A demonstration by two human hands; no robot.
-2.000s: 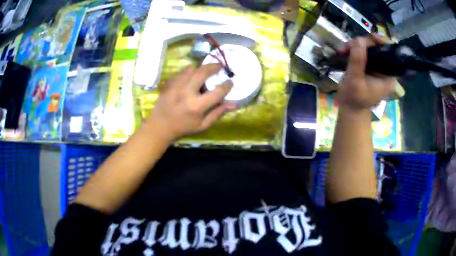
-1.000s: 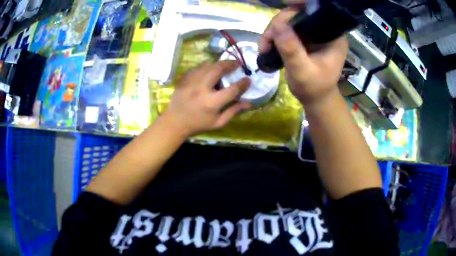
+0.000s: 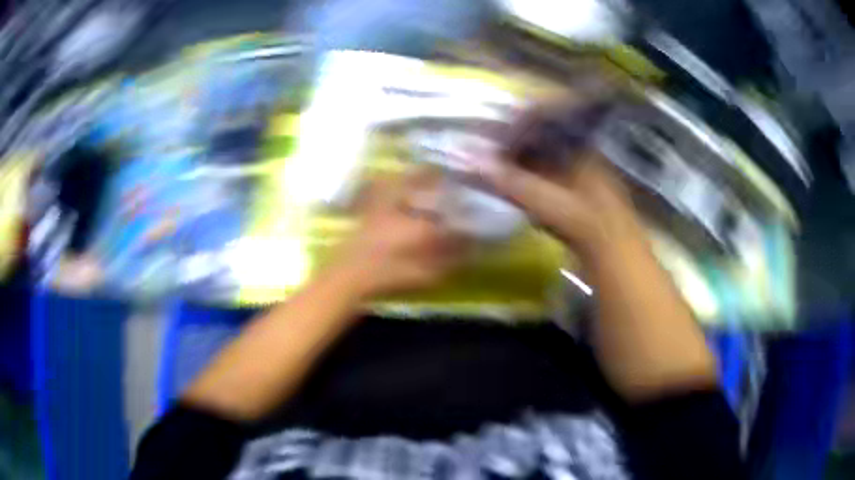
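Note:
The frame is strongly blurred. The white housing (image 3: pixel 330 127) lies on the yellow padded cushion (image 3: pixel 502 281), its frame to the left and back. The round white part (image 3: pixel 487 214) is at its right, between my hands. My left hand (image 3: pixel 398 230) is at the left edge of the round part; its fingers are blurred, and I cannot tell if they hold anything. My right hand (image 3: pixel 562 192) is at the right of the round part, around the dark electric screwdriver (image 3: pixel 561 136). The screwdriver's bit and the wires cannot be made out.
Colourful printed sheets (image 3: pixel 173 206) lie at the left, with a dark box (image 3: pixel 82 183) on them. The silver-white fixture (image 3: pixel 680 178) is at the right. A blue crate (image 3: pixel 80 375) stands below the bench edge at the left. Part of the phone shows beside my right forearm.
The whole view has shifted and blurred. My right hand and the screwdriver sit lower, beside the round part. My left hand stays at the round part's left side.

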